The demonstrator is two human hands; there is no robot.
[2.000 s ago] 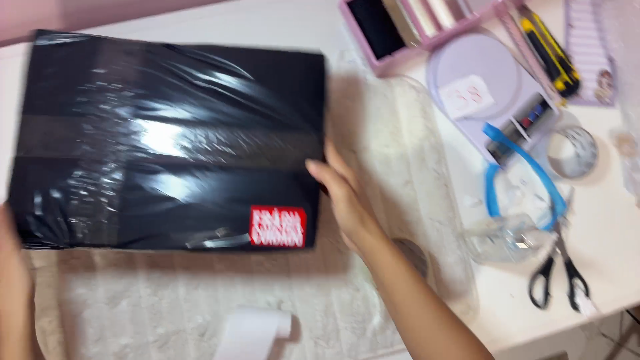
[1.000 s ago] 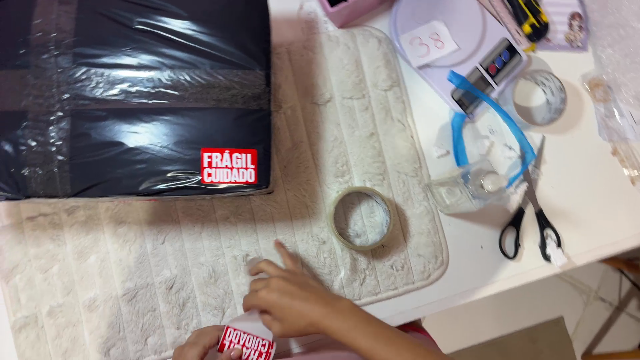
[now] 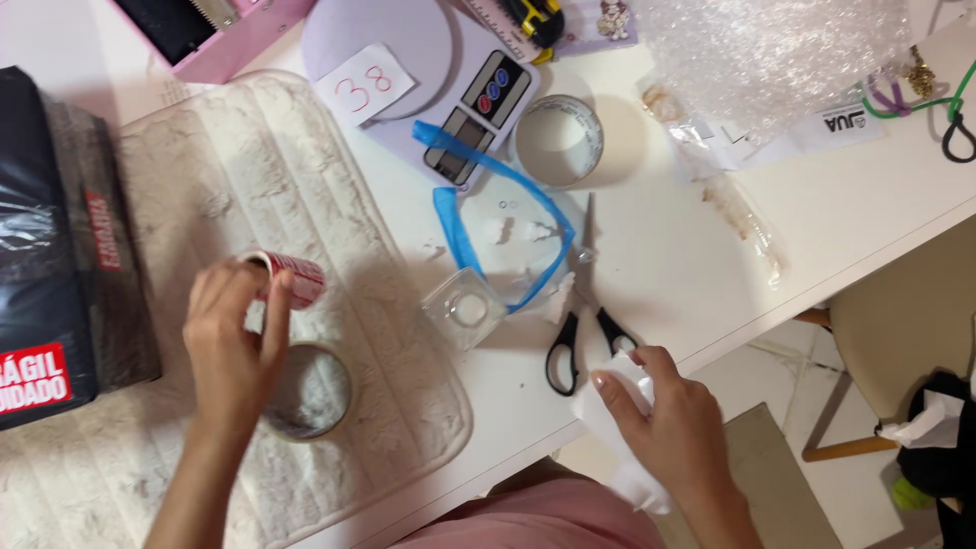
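My left hand [image 3: 236, 332] grips a small roll of red and white warning stickers [image 3: 299, 279] by its rim, above the cream quilted mat. Just below it, a roll of clear packing tape [image 3: 309, 393] lies on the mat. My right hand [image 3: 671, 419] holds a crumpled strip of white backing paper [image 3: 629, 465] at the table's front edge. Black-handled scissors [image 3: 583, 305] lie just up and left of that hand. At the far left sits a package in black plastic [image 3: 38, 267], with a red warning sticker [image 3: 34, 377] on top and another on its side.
A lilac kitchen scale [image 3: 381, 53] stands at the back, beside a wider tape roll [image 3: 559, 141]. Nearer are a blue plastic strip [image 3: 534, 198] and a clear plastic container [image 3: 467, 309]. Bubble wrap [image 3: 770, 61] covers the back right. A chair [image 3: 892, 305] stands beyond the table edge.
The hands, together near the mat's front edge one second ago, are now apart. My right hand holds white paper at the table edge. A sticker now shows on the package's side. The view has shifted right.
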